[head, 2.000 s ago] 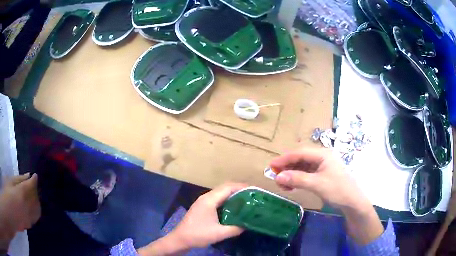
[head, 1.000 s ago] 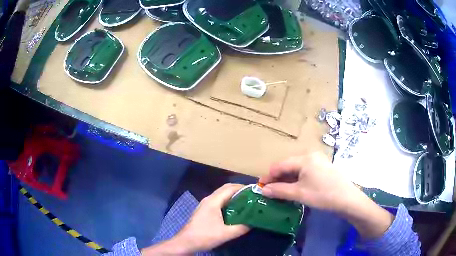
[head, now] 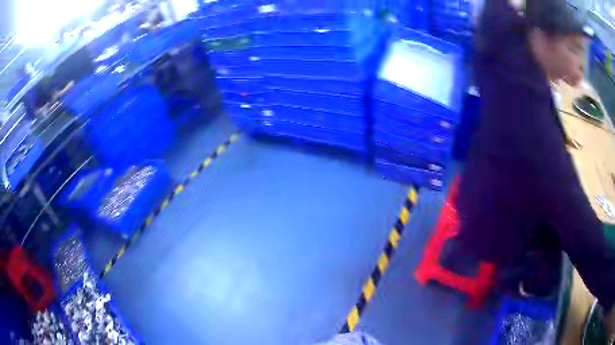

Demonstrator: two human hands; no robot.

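Neither of my hands shows in the view. A small patch of light blue checked cloth, seemingly my sleeve, shows at the bottom edge. The picture is blurred. At the right edge a brown cardboard-covered bench [head: 585, 145] carries a green housing [head: 589, 108] near its far end. Another green housing [head: 595, 329] is cut off at the bottom right corner. Small silver pieces [head: 605, 204] lie on the bench at the right edge.
A person in dark clothes [head: 516, 135] is at the bench beside a red stool [head: 458, 269]. Stacked blue bins [head: 297, 81] stand behind the blue floor [head: 249, 236]. Blue bins of small parts [head: 98, 313] are at the lower left. Yellow-black tape [head: 384, 259] marks the floor.
The view has swung left and up, away from the bench front to the aisle. Both hands, the held housing and the glue cup have left the picture.
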